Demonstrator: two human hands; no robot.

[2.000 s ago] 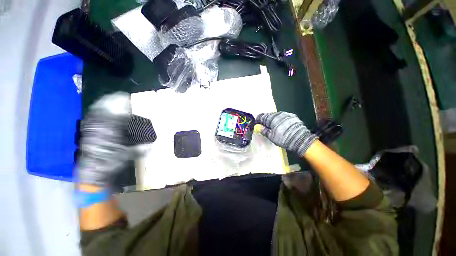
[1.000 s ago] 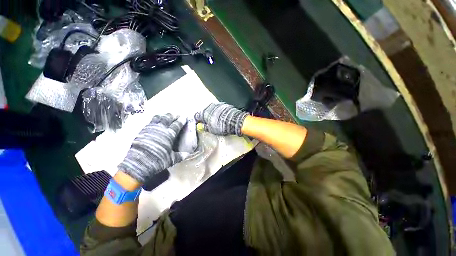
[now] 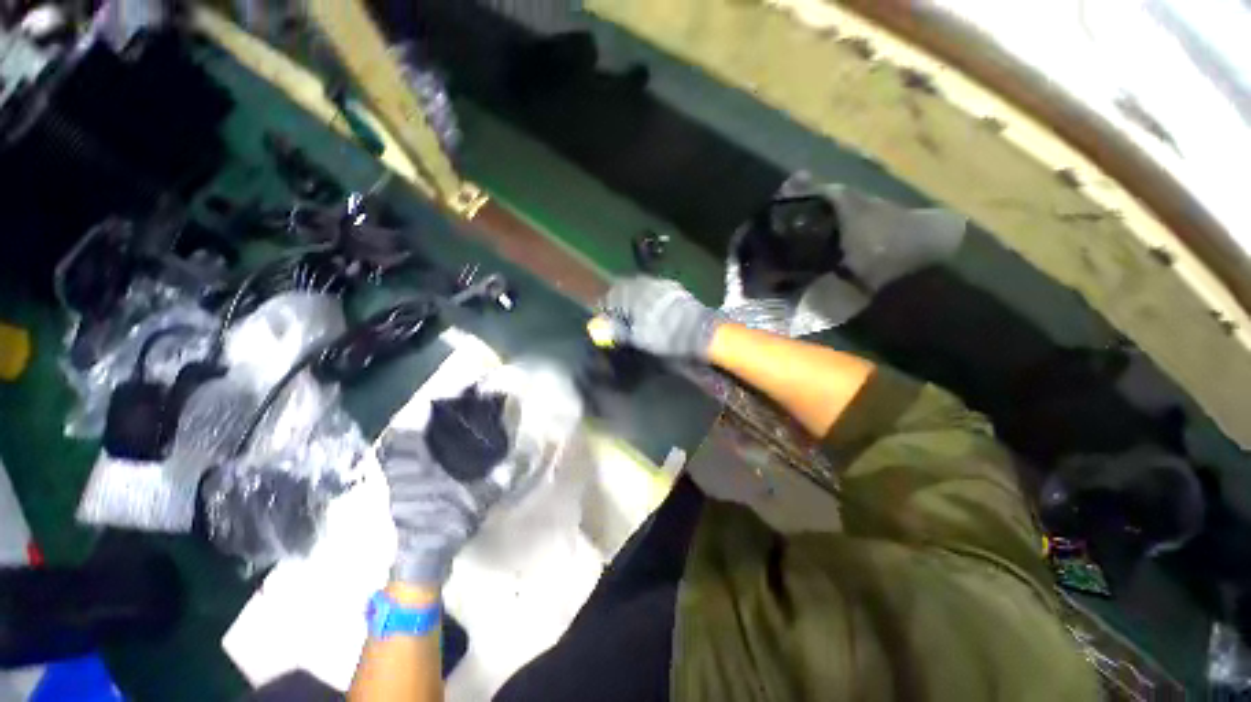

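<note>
My left hand (image 3: 428, 510), in a grey-white knitted glove, holds a black unit (image 3: 468, 433) in a clear plastic bag (image 3: 546, 406), above the white sheet (image 3: 515, 562). The unit's wires and board do not show. My right hand (image 3: 663, 318), gloved the same, is to the right and farther up, past the sheet, beside a dark blurred bundle (image 3: 624, 368). A small yellowish tip (image 3: 601, 331) shows at its fingers; whether it holds a tool or a cord is unclear.
Bagged black units (image 3: 258, 501) and coiled power cords (image 3: 377, 337) lie at left. A bagged black unit (image 3: 796, 236) lies on the green belt beyond the brown rail (image 3: 535, 252). A cream frame (image 3: 960, 151) crosses the upper right. A blue bin (image 3: 80, 682) shows at lower left.
The view has turned right. My hands, together over the sheet one second ago, are now apart. My left hand holds the bagged unit up; my right hand has moved out toward the rail.
</note>
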